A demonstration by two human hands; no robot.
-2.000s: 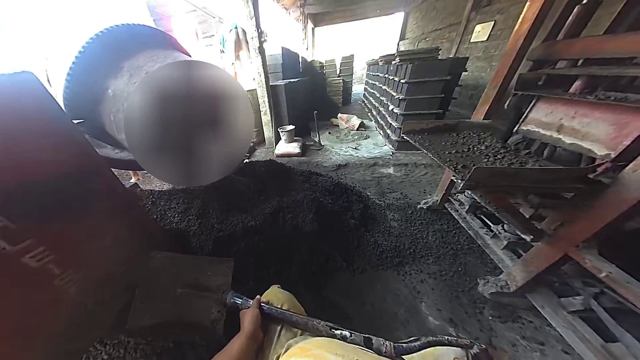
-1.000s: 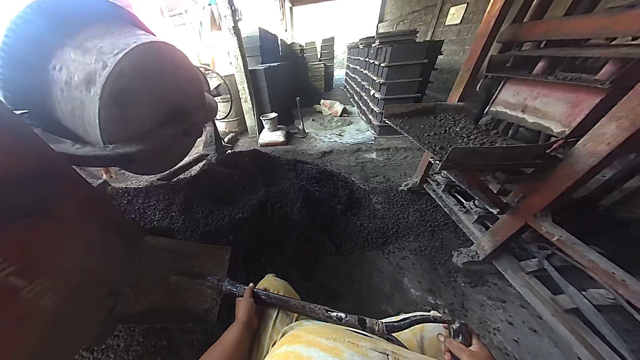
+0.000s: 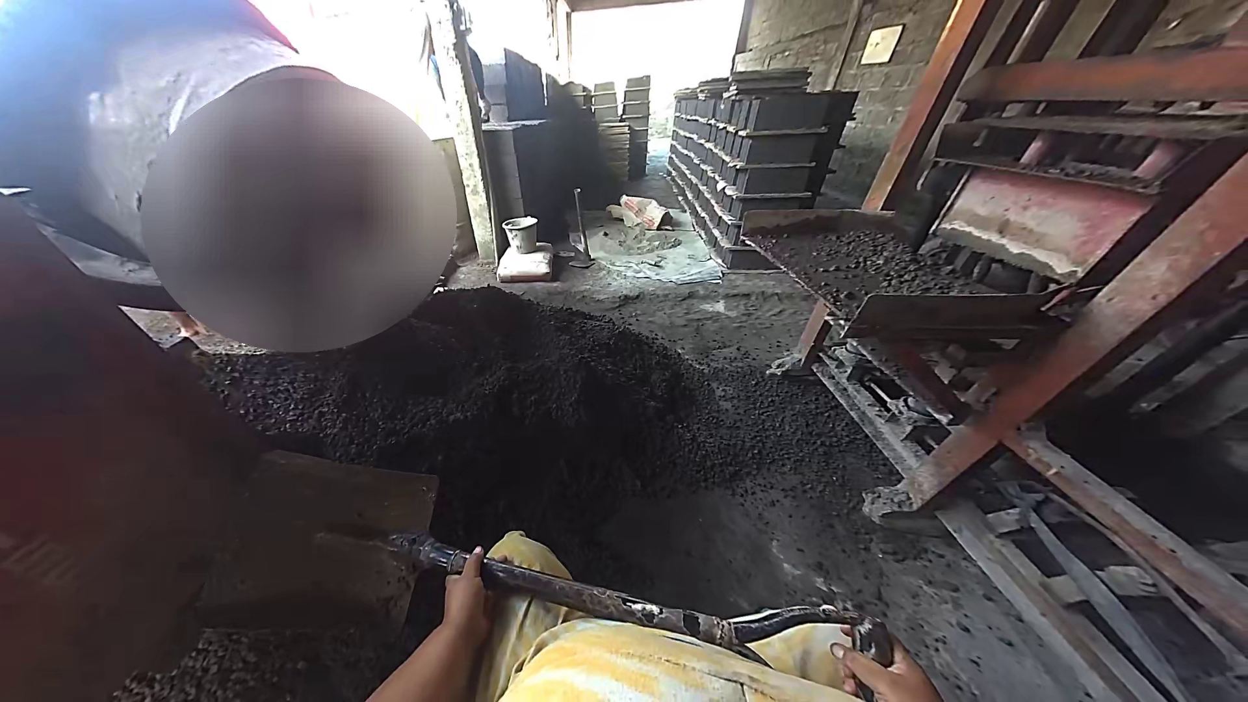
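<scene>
A long-handled shovel lies across my lap, its dark shaft running from lower left to lower right. Its flat, dirty blade is at the left, beside a dark red panel. My left hand grips the shaft close to the blade. Around the handle's end grip at the lower right closes my right hand. A heap of dark, gravelly mix rises just beyond the blade and shaft. No load can be made out on the blade.
A drum mixer, partly blurred, stands at upper left above the heap. On the right is a red-framed block-making machine with a tray of mix. Stacked dark blocks, a bucket on a bag and an upright tool stand farther back.
My right hand, out of view two seconds ago, now shows on the handle's end grip. The left hand stays on the shaft near the blade.
</scene>
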